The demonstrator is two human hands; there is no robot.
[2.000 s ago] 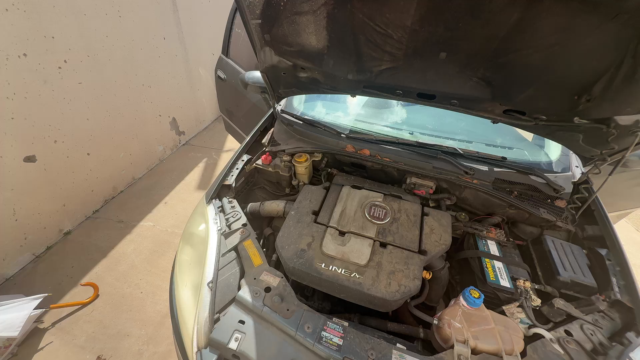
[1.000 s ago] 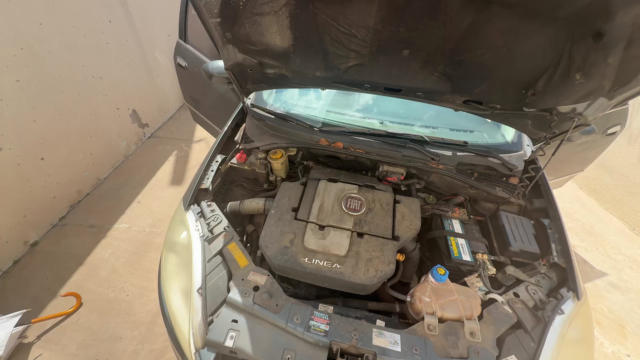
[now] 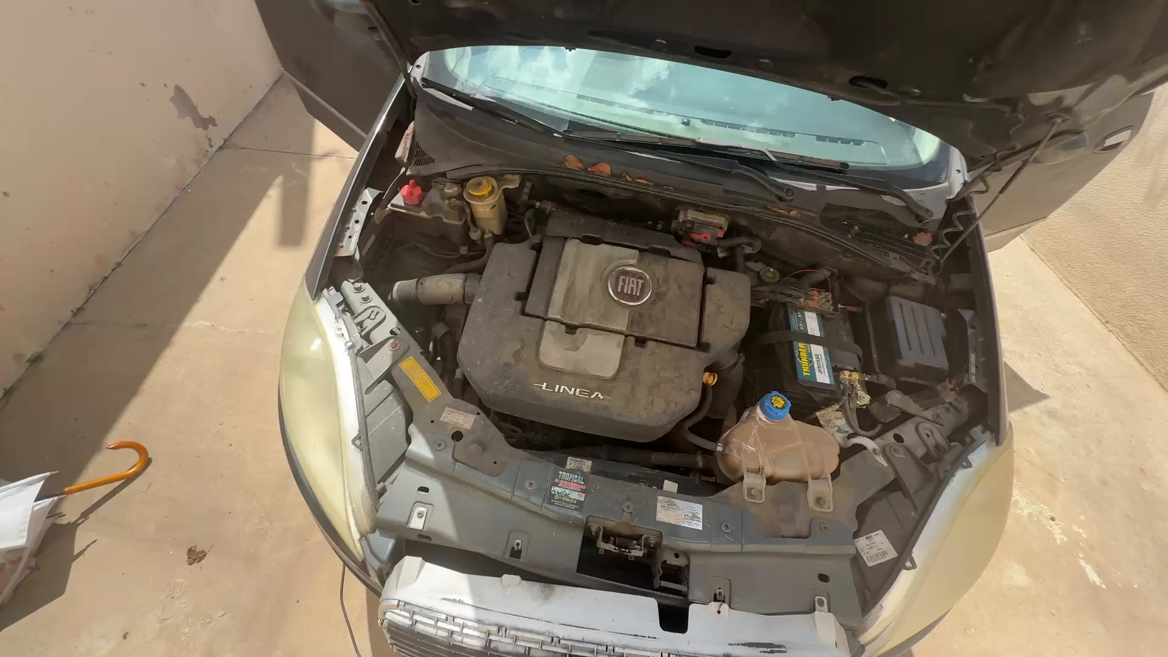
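Neither my left hand nor my right hand shows in the head view. Before me is a Fiat car's engine bay, its hood (image 3: 776, 46) raised. A dusty plastic engine cover (image 3: 584, 392) fills the middle. Right of it are the car battery (image 3: 812, 351) and a black lidded box (image 3: 912, 338). The brownish coolant expansion tank (image 3: 780, 445), with a blue cap (image 3: 775, 406) on, sits at the front right. At the back left stand a yellow-capped fluid reservoir (image 3: 485, 205) and a red cap (image 3: 411, 192). An orange-yellow dipstick handle (image 3: 710, 379) shows beside the cover.
A white umbrella (image 3: 23, 525) with a curved wooden handle (image 3: 128, 464) lies on the concrete floor at the left. A beige wall (image 3: 109, 137) runs along that side. The front grille (image 3: 511, 630) is at the bottom edge. Dry leaves lie below the windshield (image 3: 693, 109).
The view has shifted, and the front grille now shows at the bottom. Nothing in the engine bay has plainly moved.
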